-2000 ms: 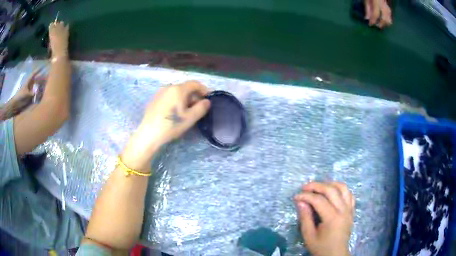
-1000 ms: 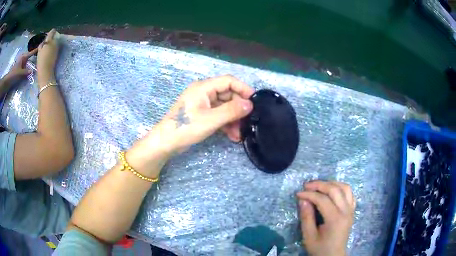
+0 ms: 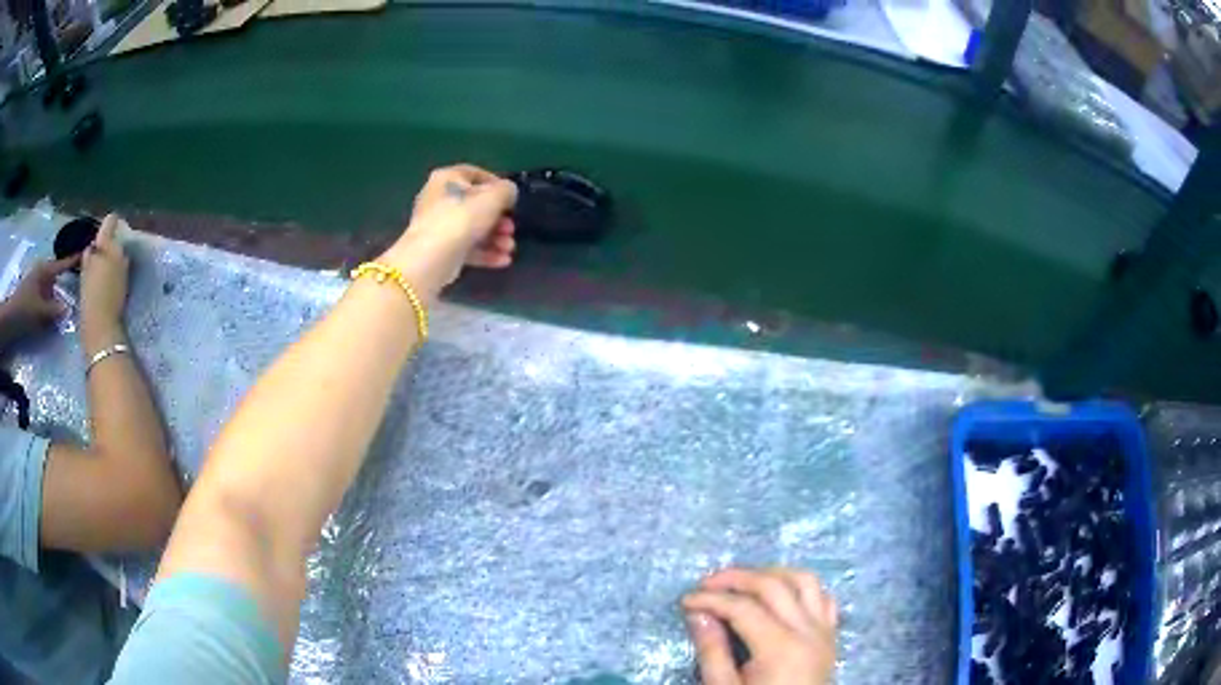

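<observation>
My left hand (image 3: 462, 225) is stretched out over the green conveyor belt and pinches the left edge of a round black housing (image 3: 562, 205). The housing is at or just above the belt; I cannot tell if it touches. My right hand (image 3: 770, 626) is low over the bubble wrap (image 3: 603, 468), cut off by the bottom edge, with its fingers curled round a small black insert (image 3: 738, 648) that shows between thumb and fingers.
A blue bin (image 3: 961, 535) with many small black pieces stands at the right, a clear blister tray (image 3: 1189, 535) beyond it. The green belt (image 3: 803, 201) carries black units at both ends. At the left, another person's hands (image 3: 101, 274) hold a black disc. Cardboard (image 3: 201, 30) lies at the far left.
My left hand has moved the housing forward and left, from above the bubble wrap to the belt. The view has shifted, showing more of the belt. My right hand keeps its curled grip.
</observation>
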